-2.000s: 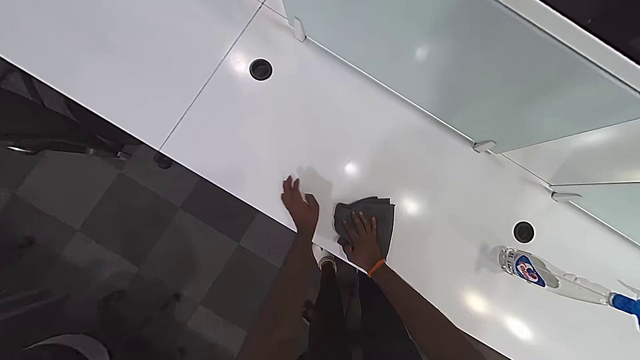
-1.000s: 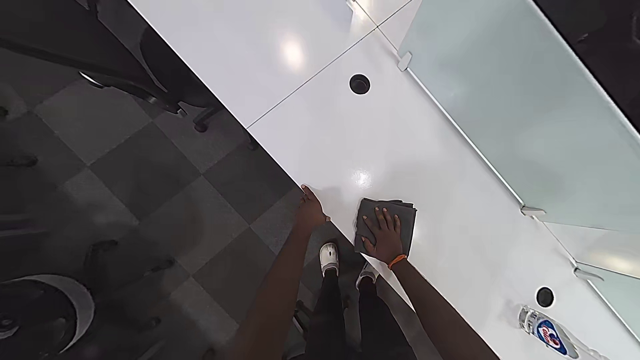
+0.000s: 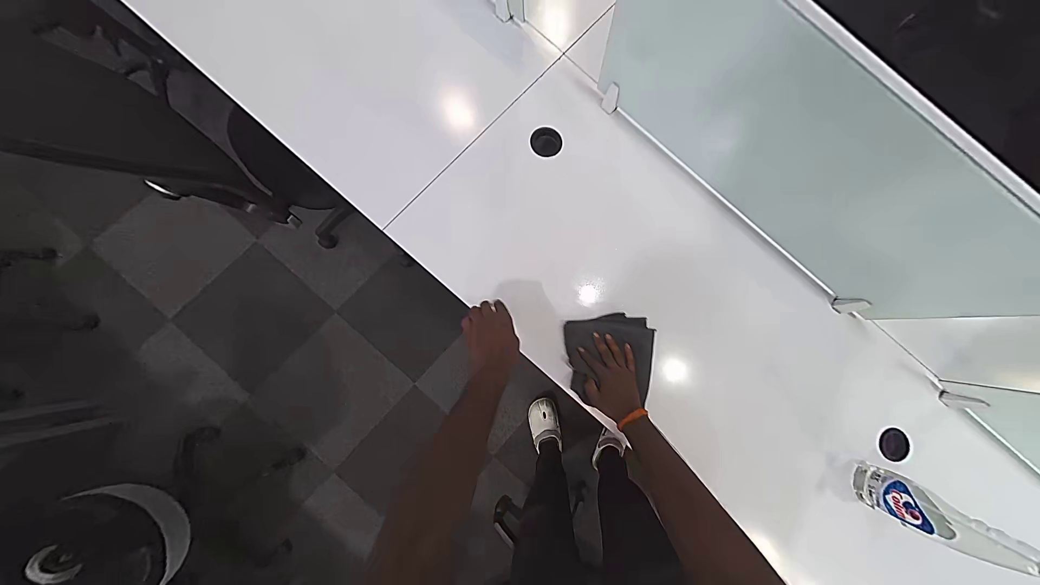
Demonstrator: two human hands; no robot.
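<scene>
A dark grey folded cloth (image 3: 638, 335) lies on the white desktop (image 3: 699, 268) near its front edge. My right hand (image 3: 611, 378), with an orange band at the wrist, presses flat on the cloth, fingers spread. To the left of it, my left hand (image 3: 492, 335) rests at the desk's front edge, fingers bent over the edge; nothing shows in it, and its thumb is hidden. A clear spray bottle (image 3: 946, 516) with a blue and white label lies on its side at the lower right of the desk.
Frosted glass partitions (image 3: 796, 162) stand on clamps along the back. Two round dark cable holes (image 3: 546, 142) are set in the desk. A seam (image 3: 479, 138) crosses it. Dark chairs (image 3: 122, 138) stand at left over the checkered carpet (image 3: 268, 325). My shoes (image 3: 543, 421) are below the edge.
My right hand has stayed on the cloth. My left hand, over the desktop two seconds ago, is now at its front edge. The view has shifted along the desk.
</scene>
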